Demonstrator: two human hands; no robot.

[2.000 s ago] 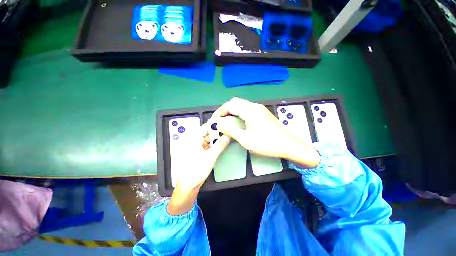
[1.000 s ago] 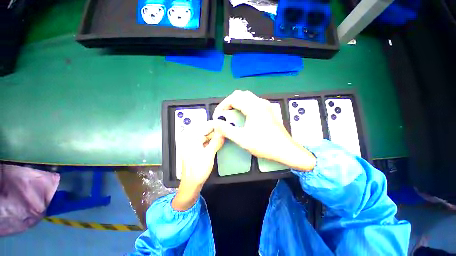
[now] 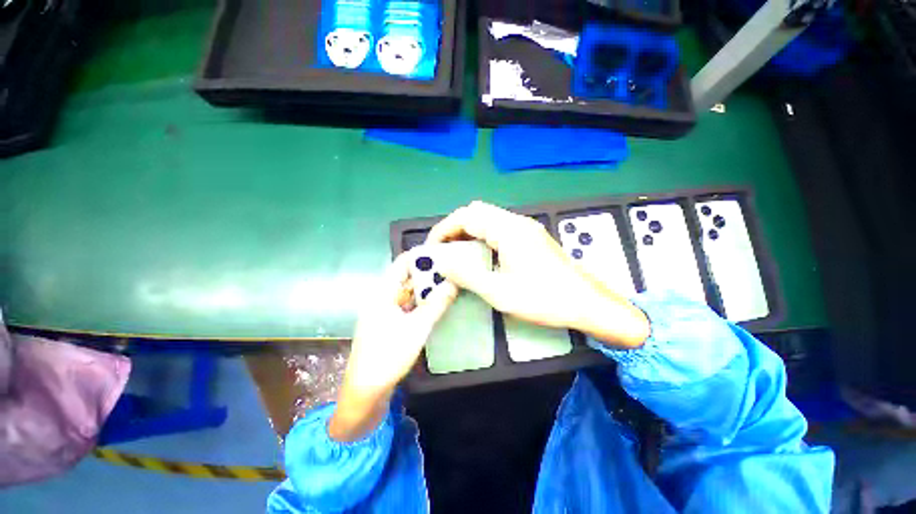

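Observation:
A pale phone back cover [image 3: 460, 336] is under my hands at the left end of the black slotted tray [image 3: 482, 377]. Dark round lenses show at its upper left, between my fingers. My left hand [image 3: 394, 321] has its fingers and thumb at the cover's upper left edge. My right hand [image 3: 512, 266] curls over the top of the cover, its thumb beside the lenses. Both hands are bare and grip the cover; my fingers hide part of it. Whether a small piece is between my fingertips cannot be told.
More covers [image 3: 663, 251] lie in the slots to the right. Behind are blue film sheets [image 3: 558, 148], a black tray [image 3: 331, 101] with whitish holed pieces on blue, and another black tray [image 3: 603, 119] with white scraps and blue film. A metal post [image 3: 748, 50] stands at the back right.
The view has shifted, and the slotted tray appears farther right. My hands are now over its leftmost cover instead of the second one. The lenses show more clearly between my fingers than one second ago.

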